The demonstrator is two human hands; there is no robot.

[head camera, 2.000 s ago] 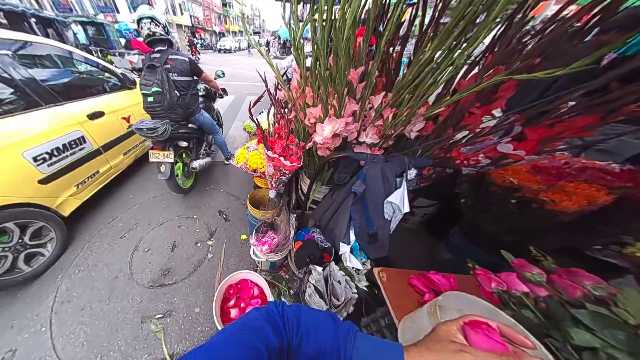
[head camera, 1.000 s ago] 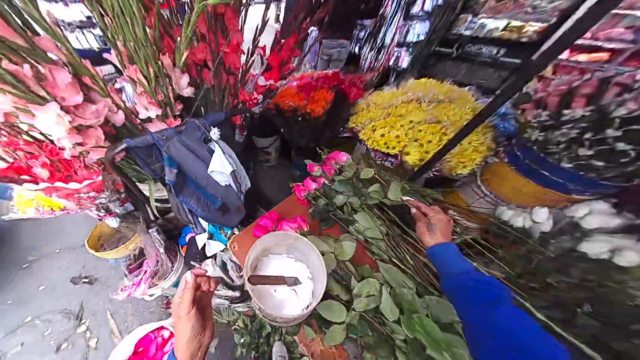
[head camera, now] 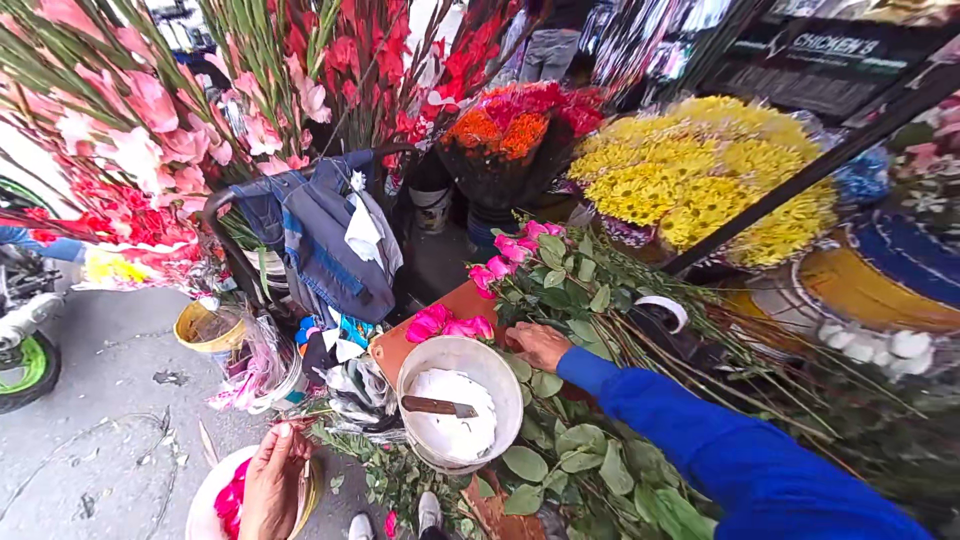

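Observation:
My left hand (head camera: 276,476) hangs over a white bucket (head camera: 201,499) with pink petals (head camera: 231,501) inside; thumb and fingertips are together, and whether something small is between them is unclear. My right hand (head camera: 537,345) reaches onto the board (head camera: 390,351), beside cut pink rose heads (head camera: 448,325) and leafy stems; its fingertips are partly hidden. Between the hands stands a white plastic tub (head camera: 512,382) holding white material, with a brown-handled knife (head camera: 439,406) lying on top. A bunch of pink roses (head camera: 501,264) lies behind the board, its stems running right.
Gladioli (head camera: 161,146) stand at back left, near a jacket (head camera: 334,247) draped over a metal frame. Yellow daisy-like flowers (head camera: 705,176) fill the back right, crossed by a dark pole (head camera: 817,176). A yellow bucket (head camera: 208,330) stands on the pavement at left.
My right hand has moved from the rose stems to the board beside the cut heads. My left hand is now lower, over the petal bucket. Earlier the view swung right from the street.

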